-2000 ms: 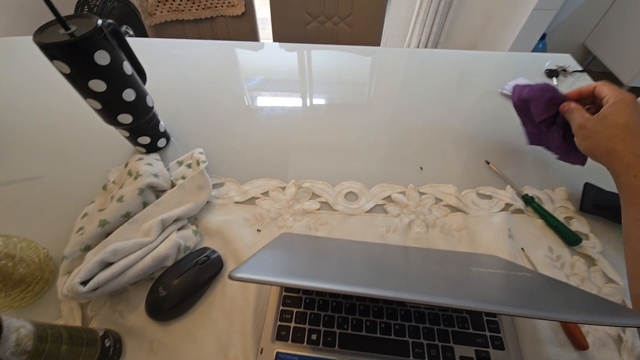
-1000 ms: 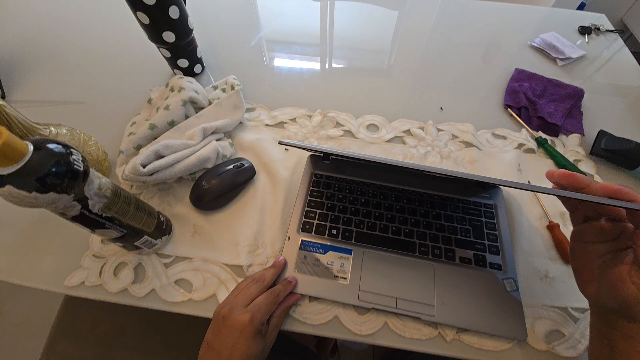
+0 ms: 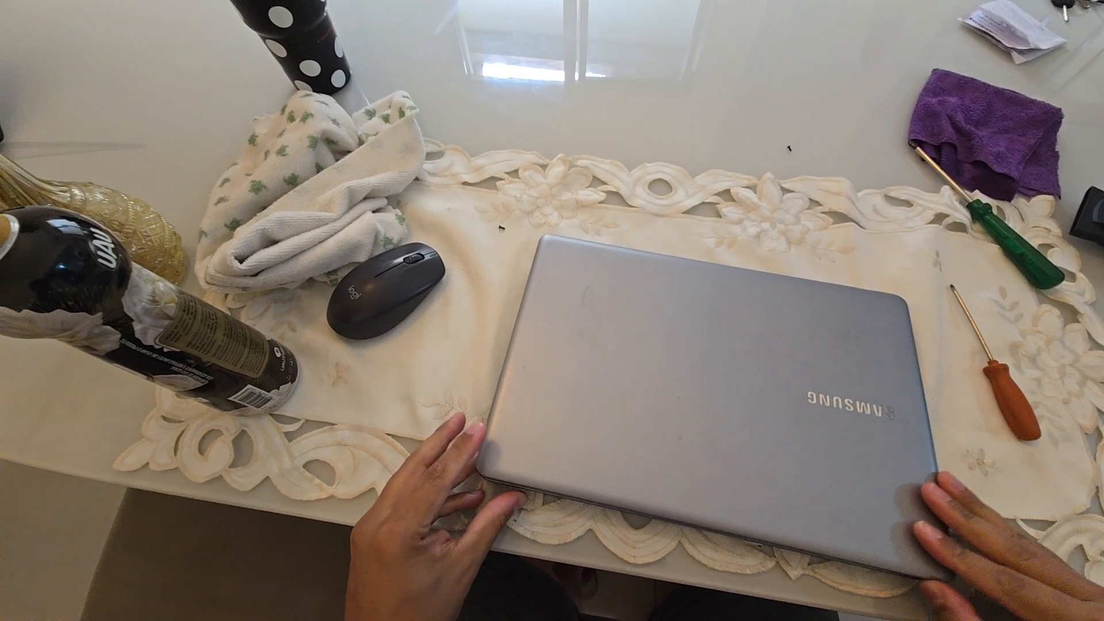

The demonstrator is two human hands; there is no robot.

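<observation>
A closed silver Samsung laptop (image 3: 707,397) lies on a cream cutwork table runner (image 3: 405,379). At its near left corner is my left hand (image 3: 431,517), fingers and thumb spread around the corner. My right hand (image 3: 992,552) touches the near right corner, its fingers apart. To the laptop's left rests a black computer mouse (image 3: 385,291). An orange-handled screwdriver (image 3: 1009,401) lies on the runner at the right, and a green-handled screwdriver (image 3: 1016,246) lies above it with its tip on a purple cloth (image 3: 987,134).
Left of the mouse are a crumpled leaf-print cloth (image 3: 319,190), a black spray can (image 3: 216,349) and an amber glass vessel (image 3: 112,216). A polka-dot tumbler (image 3: 306,47) stands behind. Folded paper (image 3: 1013,30) and a small dark screw (image 3: 788,148) lie on the glossy table.
The laptop lid, partly raised one second ago, is now shut. My right hand has gone from the lid's edge to the near right corner; earlier it held the purple cloth, now on the table.
</observation>
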